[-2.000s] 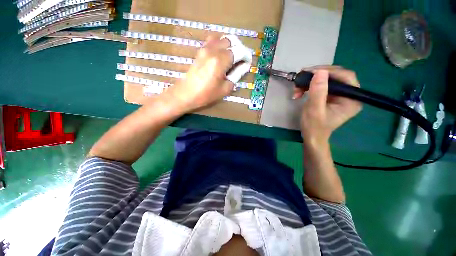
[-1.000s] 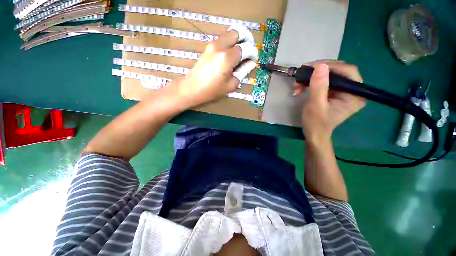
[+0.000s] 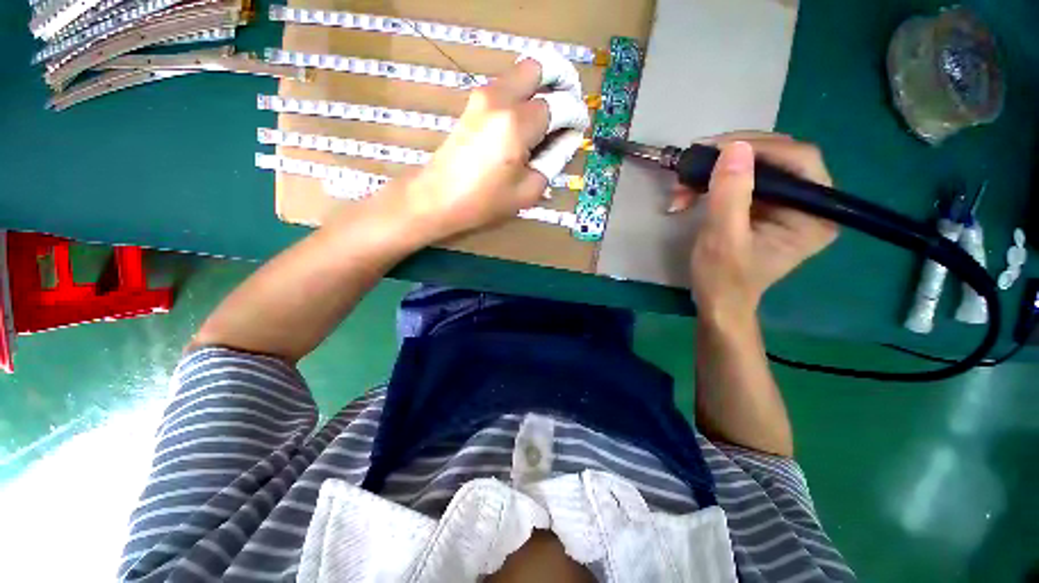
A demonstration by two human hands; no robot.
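Note:
Several white LED strips (image 3: 342, 111) lie side by side on the cardboard work board (image 3: 524, 253). Their orange end tabs meet a short green row of circuit boards (image 3: 591, 207). My left hand (image 3: 490, 154), with white finger cots on its fingertips, is over the strips near the boards. Its fingertips are pinched beside the middle tab, and a very thin wire (image 3: 439, 48) runs up and left from them. My right hand (image 3: 758, 216) grips the black handle of the soldering iron (image 3: 786, 190). The iron's tip is at the middle of the green row, close to my left fingertips.
A grey-white card (image 3: 712, 74) lies right of the boards. A fanned strip stack (image 3: 148, 46) is at upper left. A clear roll (image 3: 945, 75) and side cutters (image 3: 929, 290) are at right. The iron's thick cord loops at right. A red stool (image 3: 86, 279) stands at lower left.
My left hand has moved slightly right and up from two seconds ago, and the thin wire shows more clearly. The iron stays near the middle joint. The whole view has shifted slightly.

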